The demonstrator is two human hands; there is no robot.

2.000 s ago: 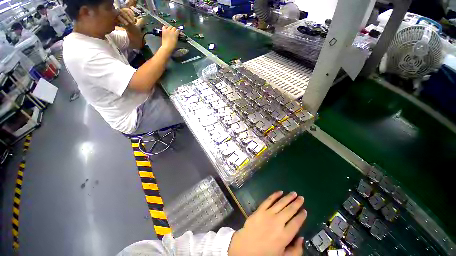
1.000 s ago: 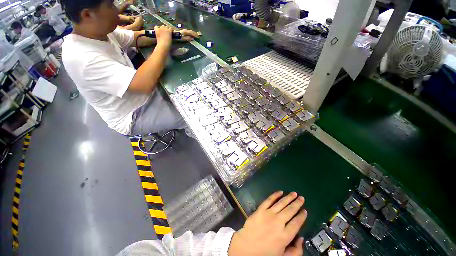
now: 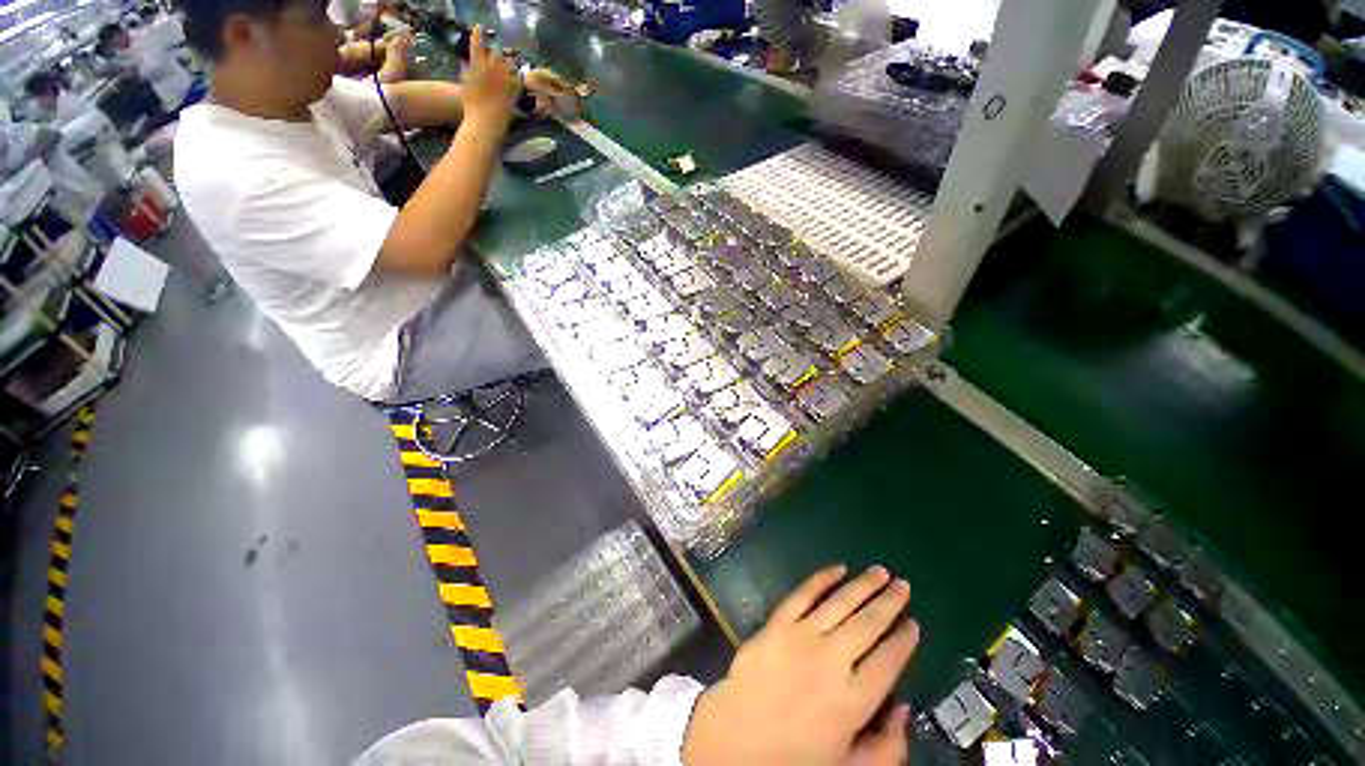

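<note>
My left hand (image 3: 816,681) lies palm down on the green bench (image 3: 838,516) at the bottom centre, fingers slightly apart, holding nothing. My right hand is not in view. To the right of my left hand, a clear tray (image 3: 1198,703) holds rows of grey units (image 3: 1105,633), some with yellow edges; its lower part is cut off by the picture's edge. A small bright white square (image 3: 1011,753) shows at the bottom edge. Beyond my hand stands a stack of filled clear trays (image 3: 719,322) with grey and white parts and yellow edges.
A person in a white shirt (image 3: 285,225) sits at the far left of the bench, hands raised over it. A green belt (image 3: 1108,337) runs behind a pale rail (image 3: 1018,427). A small unit (image 3: 681,162) lies on it. A pale post (image 3: 996,165), fan (image 3: 1240,138) and low clear trays (image 3: 591,621) also show.
The small unit on the belt has moved up and left. The seated person's arms and hands have shifted. My left hand has hardly moved.
</note>
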